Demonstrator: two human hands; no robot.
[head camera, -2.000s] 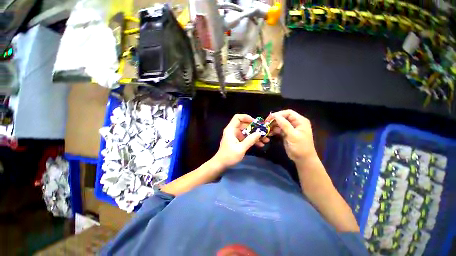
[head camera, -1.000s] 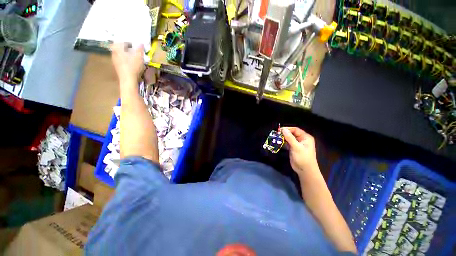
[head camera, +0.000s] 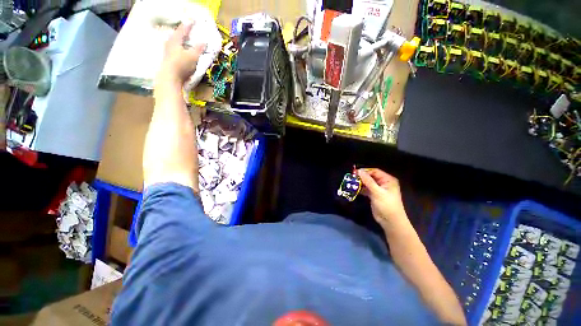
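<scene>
My right hand (head camera: 381, 191) holds a small circuit board (head camera: 349, 185) by its upper right edge, above the lap near the bench edge. The board has dark parts and yellow wire around it. My left hand (head camera: 181, 52) is stretched out over the white plastic bag (head camera: 137, 48) at the far left of the bench. Its fingers are at the bag's surface, blurred against the white; whether they hold anything is not clear.
The soldering machine (head camera: 344, 51) points a dark bar down at the bench edge. A small fan (head camera: 251, 70) stands left of it. A blue tray (head camera: 250, 181) holds white pieces. A blue basket (head camera: 495, 270) holds covered boards. Waiting boards (head camera: 490, 54) lie at the far right.
The hands were together at the board, then my left hand went to the bag and now reaches further up over it. My right hand keeps the board. The view has shifted left.
</scene>
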